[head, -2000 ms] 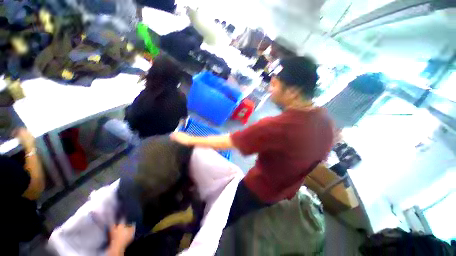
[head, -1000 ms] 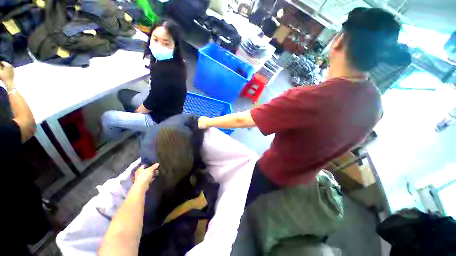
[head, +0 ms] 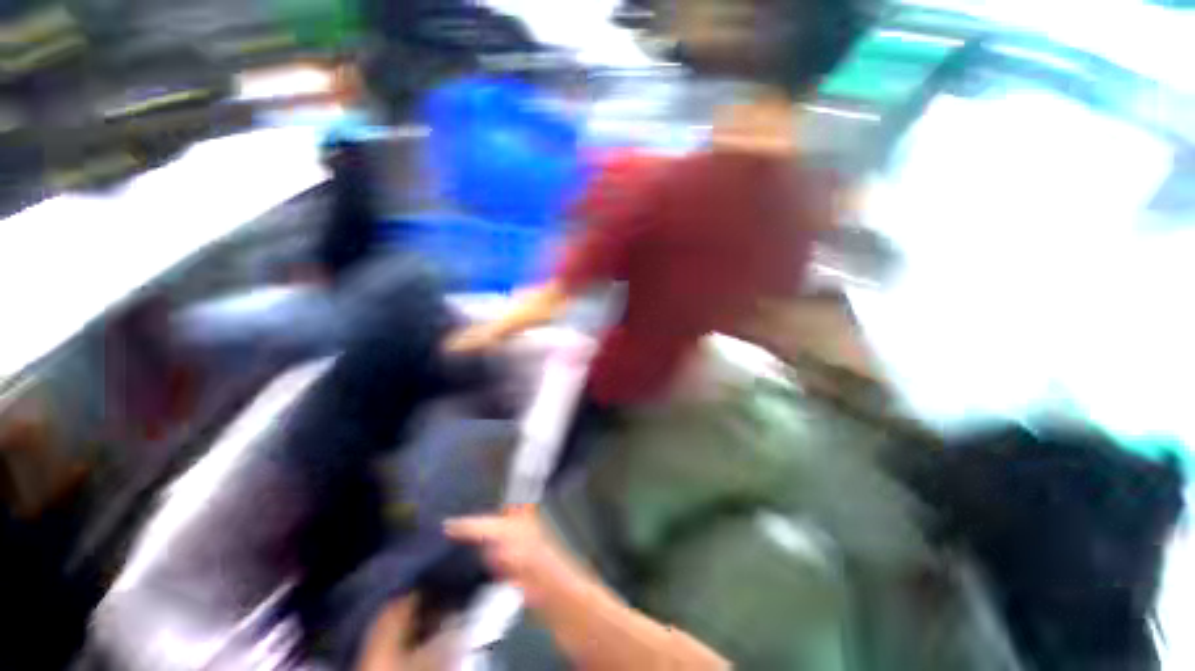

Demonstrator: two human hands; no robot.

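The frame is strongly blurred. Dark garments [head: 347, 459] lie heaped in a bin cart lined with pale pink-white cloth [head: 197, 564]. My right hand [head: 511, 544] is at the cart's near right side, beside dark cloth; its finger state is blurred. My left hand [head: 391, 636] is low at the bottom edge, partly cut off and against dark cloth; its grip cannot be made out. A person in a dark red shirt [head: 714, 262] stands beyond the cart, one arm stretched to the heap's far side.
A white table [head: 118, 236] with dark garments on it runs along the left. A seated person is behind the cart, near a blue tub [head: 505, 151]. Bulging green sacks [head: 721, 577] stand at right, with a black heap [head: 1062, 524] farther right.
My right hand has come into view at the cart's right side. My left hand has moved down from the heap to the bottom edge. The view has shifted and blurred.
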